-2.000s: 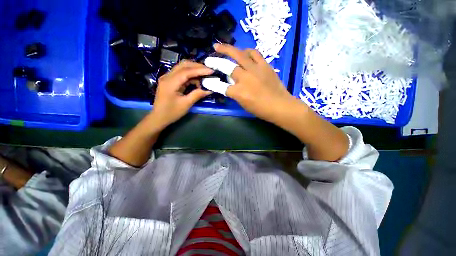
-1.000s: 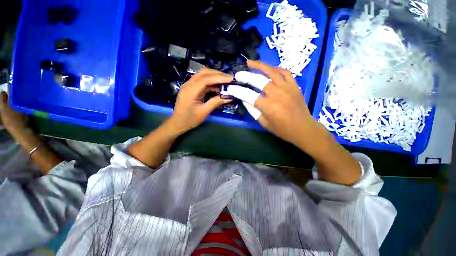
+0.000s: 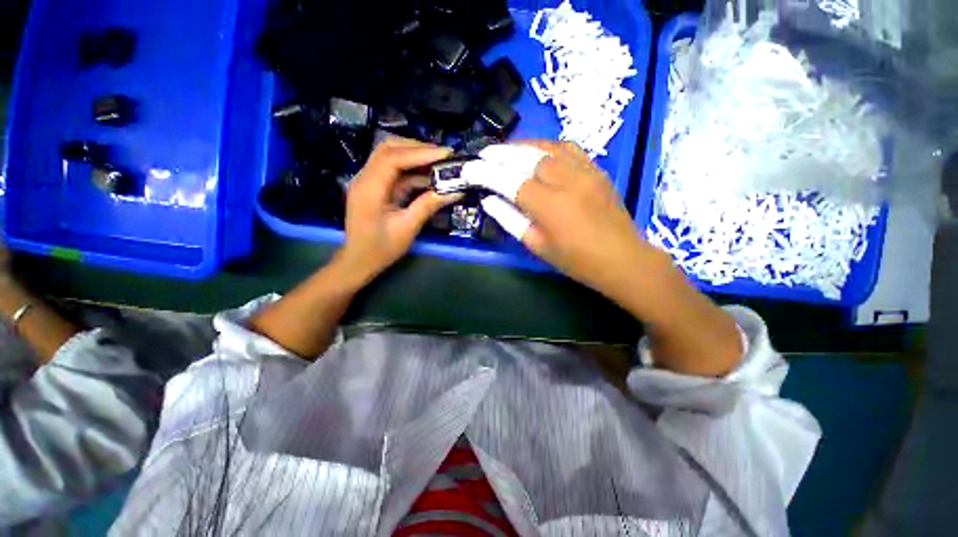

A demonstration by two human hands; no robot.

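My left hand (image 3: 391,206) grips a black housing (image 3: 448,176) between thumb and fingers above the front of the middle tray. A pale, clip-like outline shows on the housing's face. My right hand (image 3: 562,210) has white wraps on its fingers; a wrapped fingertip touches the housing's right side, and another wrapped finger is apart below it. Whether the right hand pinches a clip cannot be told. Black housings (image 3: 350,112) are heaped in the blue middle tray (image 3: 315,230), with a pile of white clips (image 3: 584,79) at its right.
A blue bin (image 3: 116,260) at left holds several black pieces (image 3: 111,109). The clip tray (image 3: 756,291) at right is heaped with white clips, under a clear bag (image 3: 772,115). A pale panel (image 3: 901,283) lies beyond it. Another person's forearm (image 3: 40,324) shows at lower left.
The view has shifted. My right hand's wrapped fingers have spread from the housing, and more of its face shows. The neighbour's forearm has come further into view since two seconds ago.
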